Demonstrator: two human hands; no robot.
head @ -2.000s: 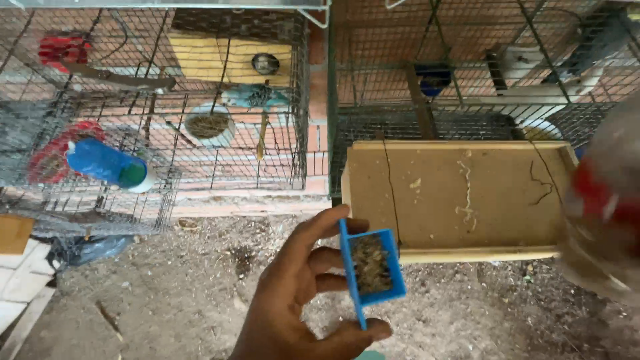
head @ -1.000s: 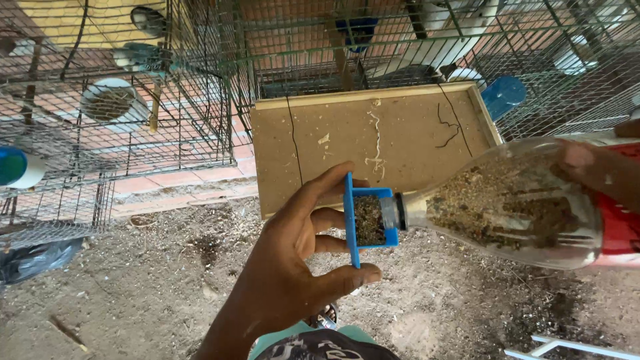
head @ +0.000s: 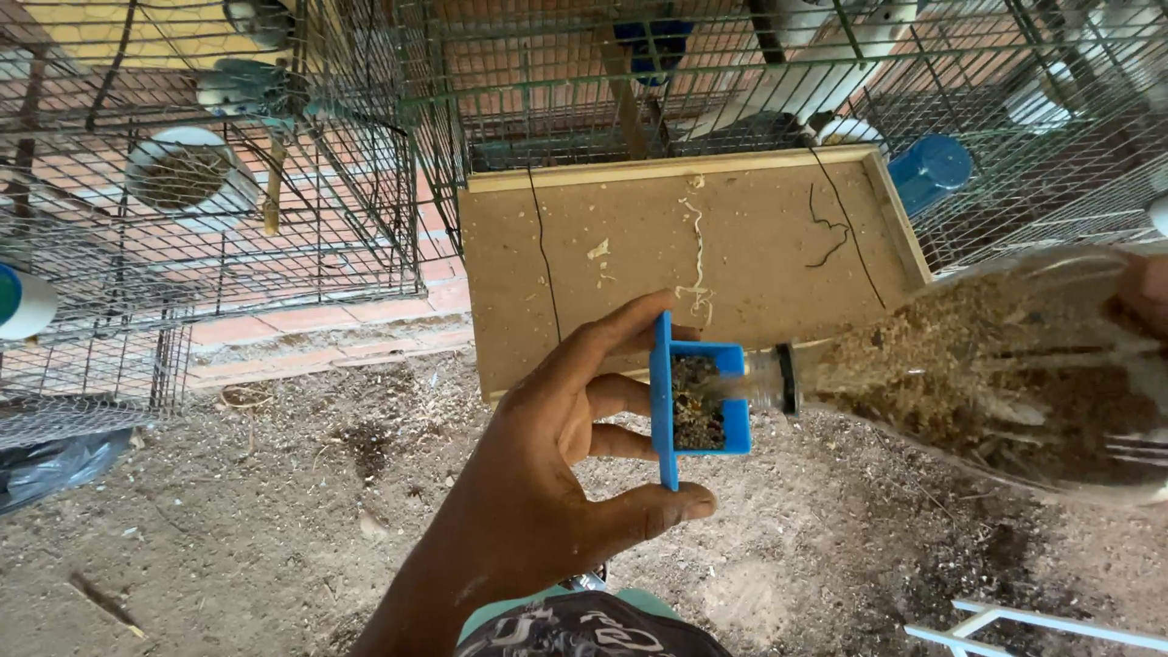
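Observation:
My left hand [head: 557,456] grips a small blue plastic feeder cup [head: 664,401] by its flat back plate, fingers above and behind it, thumb at its lower end. Seed mix [head: 698,411] lies in the cup. A clear plastic bottle [head: 985,383] of seed lies nearly level at the right, its mouth over the cup's right rim, with blurred seed running from it. Of my right hand [head: 1145,297] only a part shows at the right edge, on the bottle's side.
A shallow wooden tray [head: 630,265] with bits of debris juts out beyond the cup. Wire cages [head: 301,210] line the brick wall, with a bird [head: 242,88] and a white seed cup [head: 187,178] inside. A white metal frame [head: 1031,620] lies low at right, on the littered dirt floor.
The bottle, a blur at the right edge two seconds ago, has come left to the blue cup, and its mouth was at the cup one second ago. Seed now streams out. The view has shifted.

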